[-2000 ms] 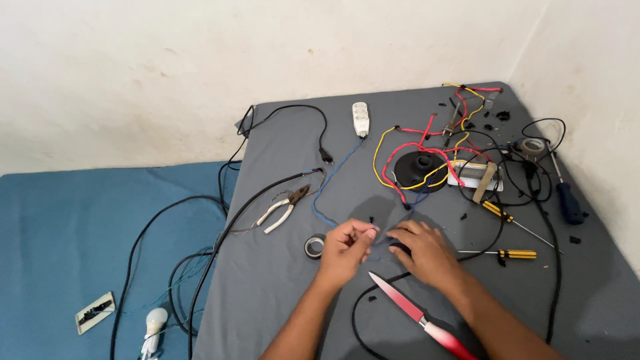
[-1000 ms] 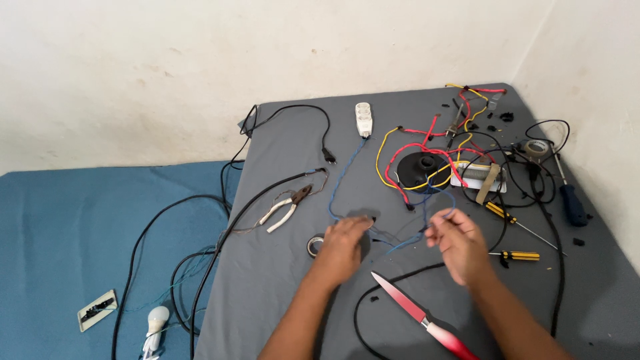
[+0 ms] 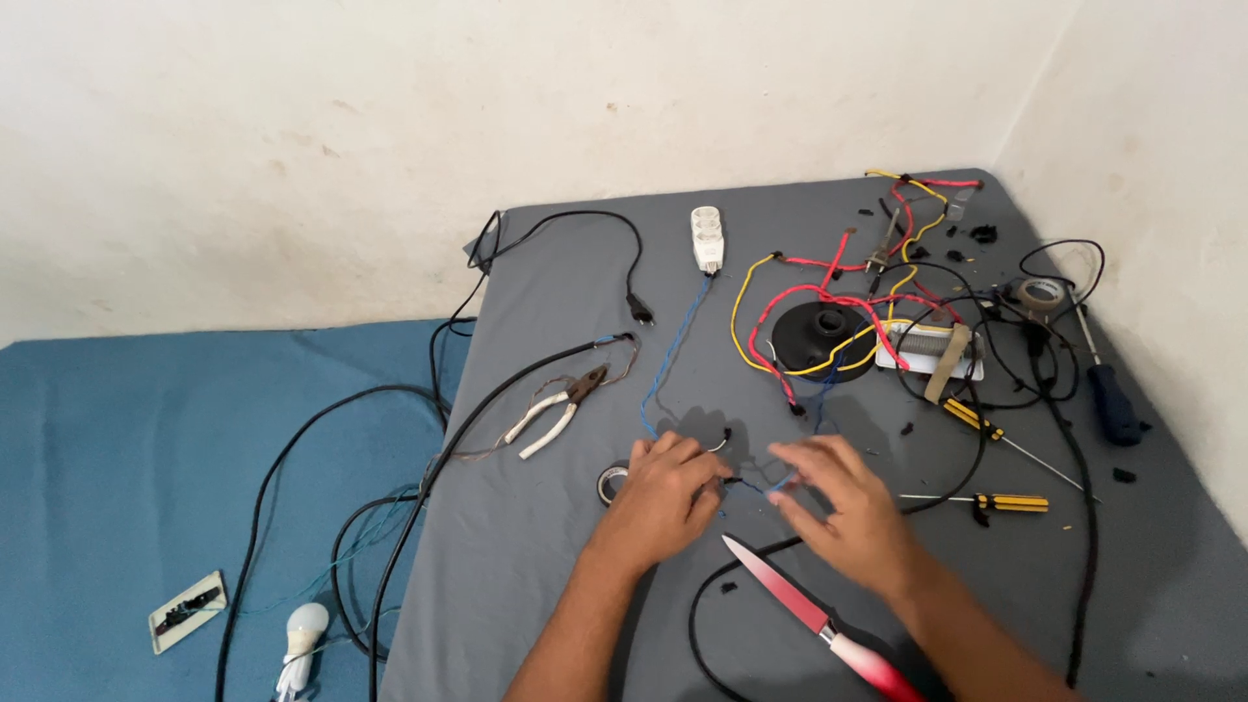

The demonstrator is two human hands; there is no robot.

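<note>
My left hand [image 3: 673,492] is closed on a blue twisted wire with a black-taped spot at its fingertips. That wire [image 3: 673,356] runs up to a white socket block [image 3: 707,237]. Across a short gap, my right hand [image 3: 834,497] has its fingers spread beside the blue strand; whether they touch it is unclear. A roll of black electrical tape [image 3: 612,484] lies against the left hand's outer side. Below both hands rests a kitchen knife with a red and white blade [image 3: 780,588]. Pliers with white handles [image 3: 556,414] lie open to the left.
Behind the right hand are a black round base [image 3: 824,339], red wires [image 3: 838,255], yellow wire [image 3: 746,302] and a white-framed part [image 3: 931,351]. Screwdrivers [image 3: 1014,503] [image 3: 1114,405] lie at right. Black cables [image 3: 458,434] cross the left edge; a bulb [image 3: 304,629] lies on the blue surface.
My hands, close together two seconds ago, are now apart. Since one second ago my right hand has moved lower and its fingers have spread.
</note>
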